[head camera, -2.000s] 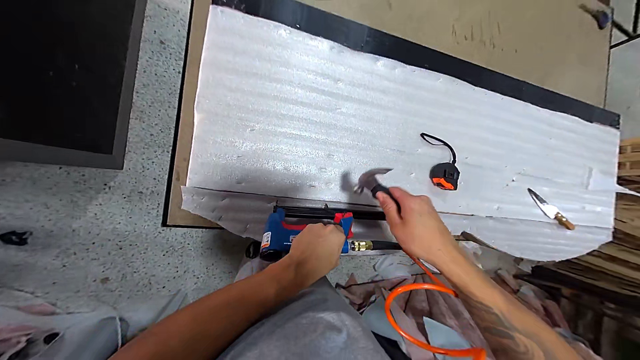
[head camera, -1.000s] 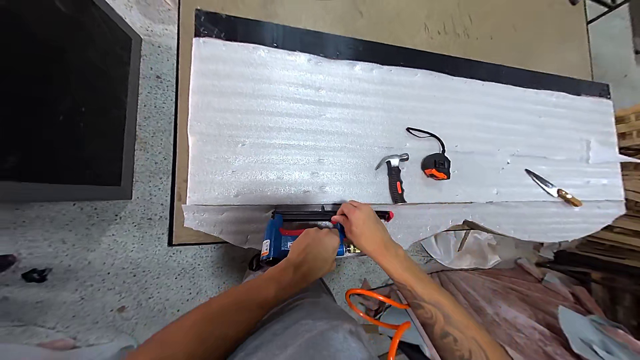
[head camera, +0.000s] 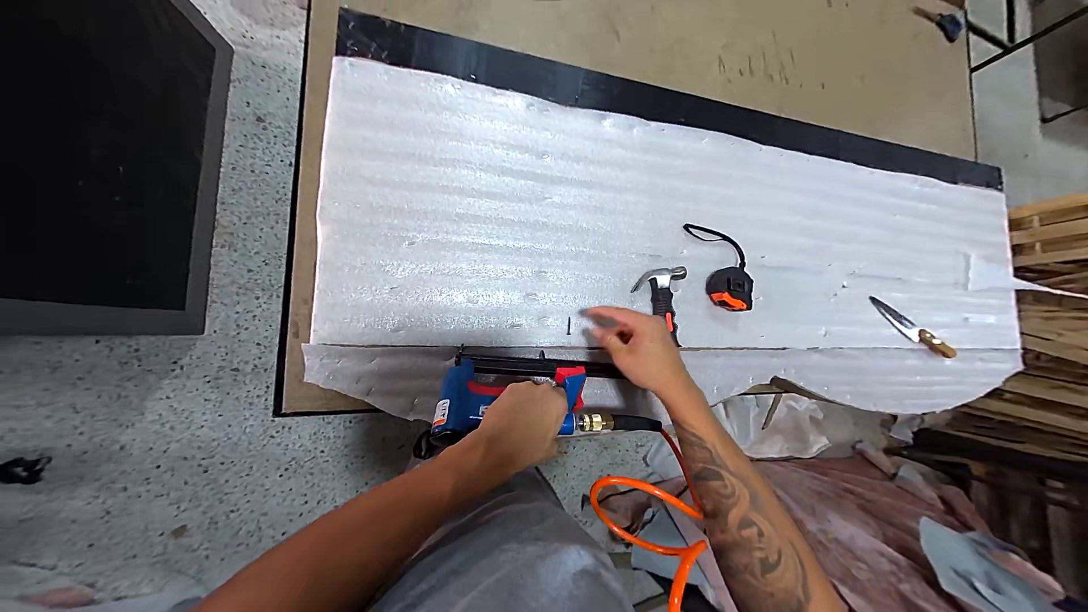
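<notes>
My left hand (head camera: 524, 422) grips the handle of a blue pneumatic nailer (head camera: 463, 399), whose black magazine lies along the near edge of the white foam sheet (head camera: 442, 195). Just beyond the magazine's right part, my right hand (head camera: 633, 340) hovers with its fingers apart; no object shows in it. A small dark nail or staple strip (head camera: 569, 325) lies on the foam left of its fingertips. The claw hammer (head camera: 663, 297) rests beside that hand, its handle end partly hidden. Further right are a black and orange tape measure (head camera: 729, 289) and a knife with a wooden handle (head camera: 914, 327).
An orange air hose (head camera: 646, 486) coils below the nailer. The foam covers a black-edged panel (head camera: 663, 98) on a brown tabletop (head camera: 637, 34). A dark panel (head camera: 102, 161) stands at the left. Stacked wood (head camera: 1054, 314) and crumpled sheeting (head camera: 858, 510) are at the right.
The hammer, in my right hand two seconds ago, now lies on the foam. My right hand has since moved from the nailer's magazine to just above the foam.
</notes>
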